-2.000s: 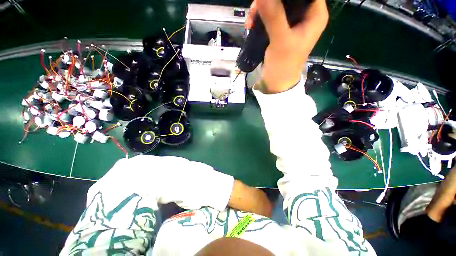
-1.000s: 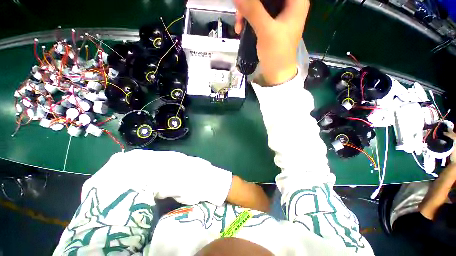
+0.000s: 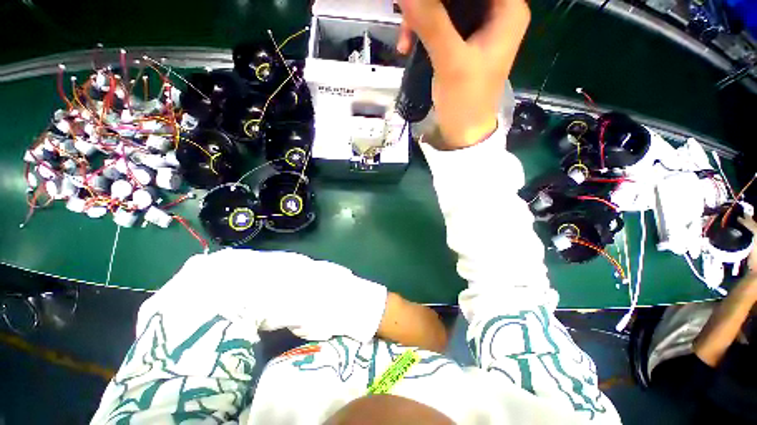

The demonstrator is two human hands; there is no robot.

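Note:
My right hand (image 3: 473, 75) is wrapped around a thick black electric screwdriver (image 3: 417, 83), cut off by the top edge. The tool's lower end is over the front right part of the white-grey screw feeder (image 3: 340, 124). My left hand (image 3: 415, 325) lies low against my body below the bench edge; its fingers are hidden. Black round housings (image 3: 289, 205) with yellow-ringed centres and thin yellow wires cluster left of the feeder.
A heap of small motors (image 3: 124, 170) with red wires lies far left. Wired black assemblies (image 3: 581, 236) and white plastic shells (image 3: 676, 203) lie right. Another person's arm (image 3: 722, 332) is at the far right, a hand at a shell. A dark green conveyor (image 3: 166, 29) runs behind.
My right hand and the screwdriver have shifted slightly from the earliest frame and stay over the feeder's right side. The view has shifted slightly. My left arm keeps its pose.

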